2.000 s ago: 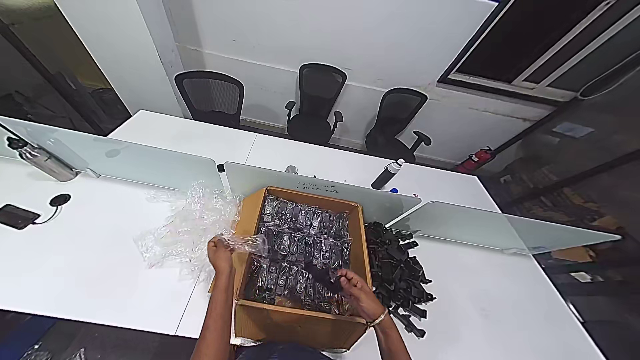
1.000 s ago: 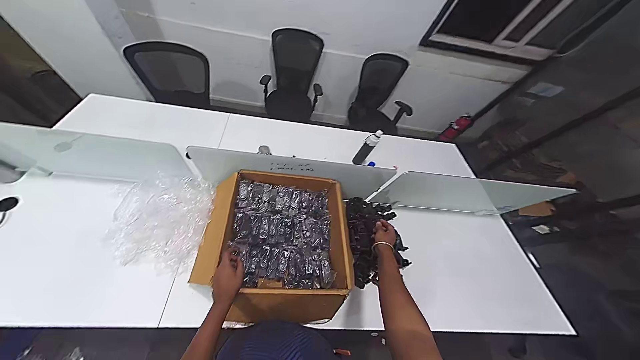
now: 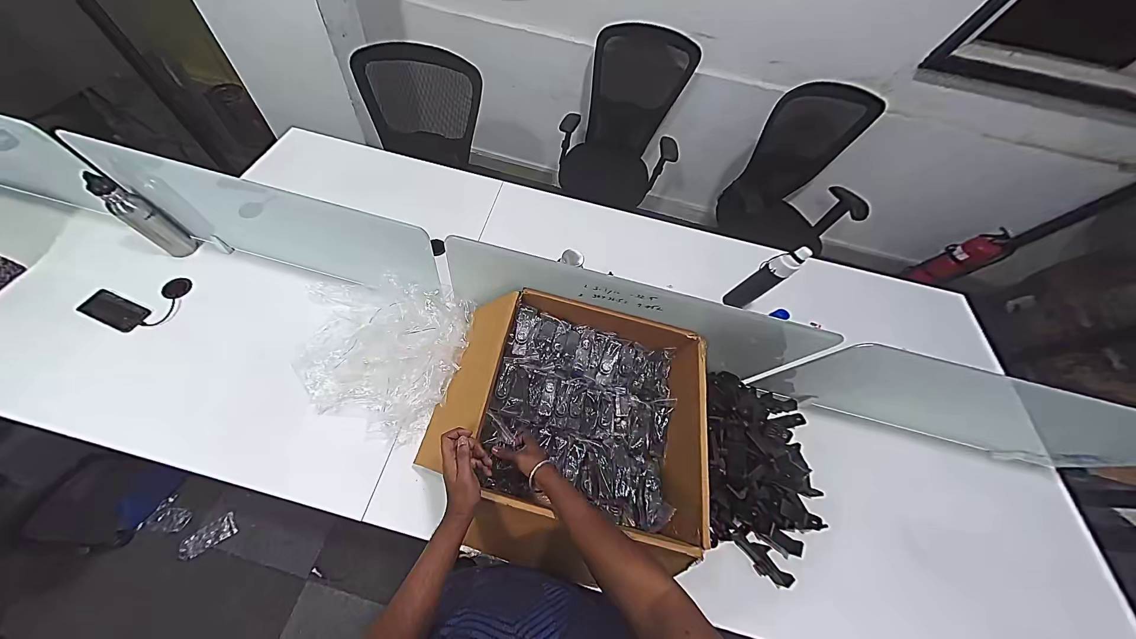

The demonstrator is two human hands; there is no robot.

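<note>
An open cardboard box (image 3: 707, 444) on the white desk holds rows of dark items in clear plastic bags (image 3: 581, 395). My left hand (image 3: 461, 461) is at the box's near left edge, with its fingers bent; whether it holds anything is unclear. Just right of it, my right hand (image 3: 525, 457) reaches inside the box at the near left corner, by a clear bag, and its grip cannot be made out. A heap of black plastic parts (image 3: 754, 461) lies against the right side of the box. Empty-looking clear plastic bags (image 3: 382, 355) are piled on the left.
Frosted glass dividers (image 3: 328, 231) run behind the box. On the left are a metal bottle (image 3: 142, 217) and a phone-like device (image 3: 114, 310); a dark bottle (image 3: 765, 277) is beyond the divider. Office chairs (image 3: 621, 106) stand behind the desk. Plastic bags (image 3: 209, 535) lie on the floor.
My right hand has moved from the black heap into the box's near left corner, beside my left hand. The view has shifted.
</note>
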